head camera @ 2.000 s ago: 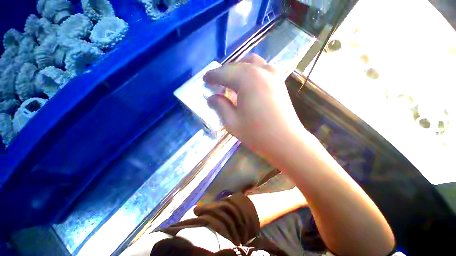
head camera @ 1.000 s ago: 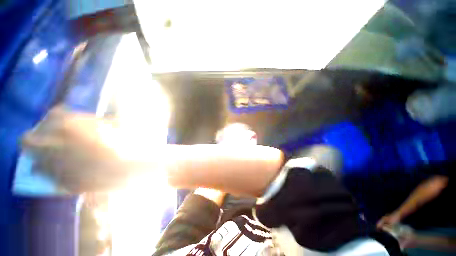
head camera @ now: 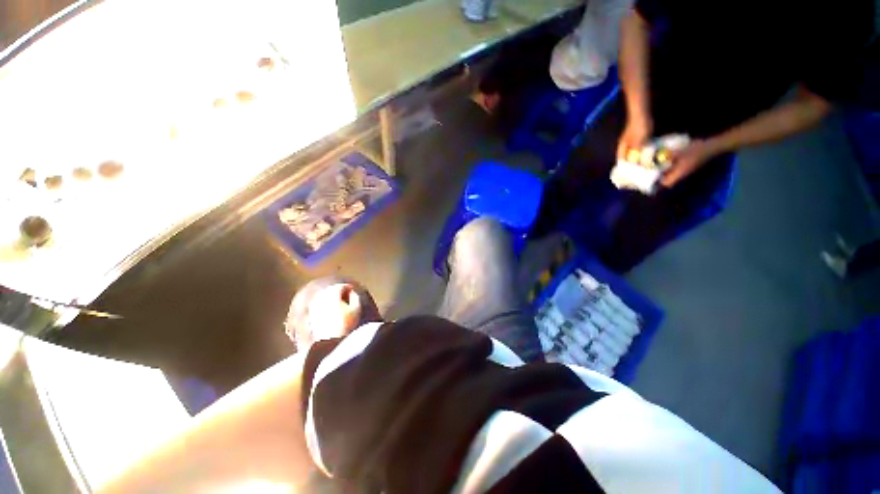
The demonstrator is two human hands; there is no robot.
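Note:
Neither of my hands shows. My bare forearm runs from a black and white sleeve to the lower left and leaves the picture at the bottom edge, so its hand is cut off. A glaring white work surface [head camera: 193, 125] fills the upper left. Several small round parts lie on it, among them a dark ring-like part [head camera: 36, 230] near its left end. A flat white panel [head camera: 106, 405], overexposed, lies at the lower left beside my forearm.
A blue crate of bagged parts [head camera: 333, 207] sits below the bench. A blue stool [head camera: 504, 193] stands beyond my knee. A blue crate holds rows of silver-white fittings [head camera: 589, 328]. At upper right, a person's hands hold a white item [head camera: 645, 172].
The view has swung right, away from the raised blue crate. The hand that held a pale flat piece is now out of the picture. The other person and the floor crates have come clearly into view.

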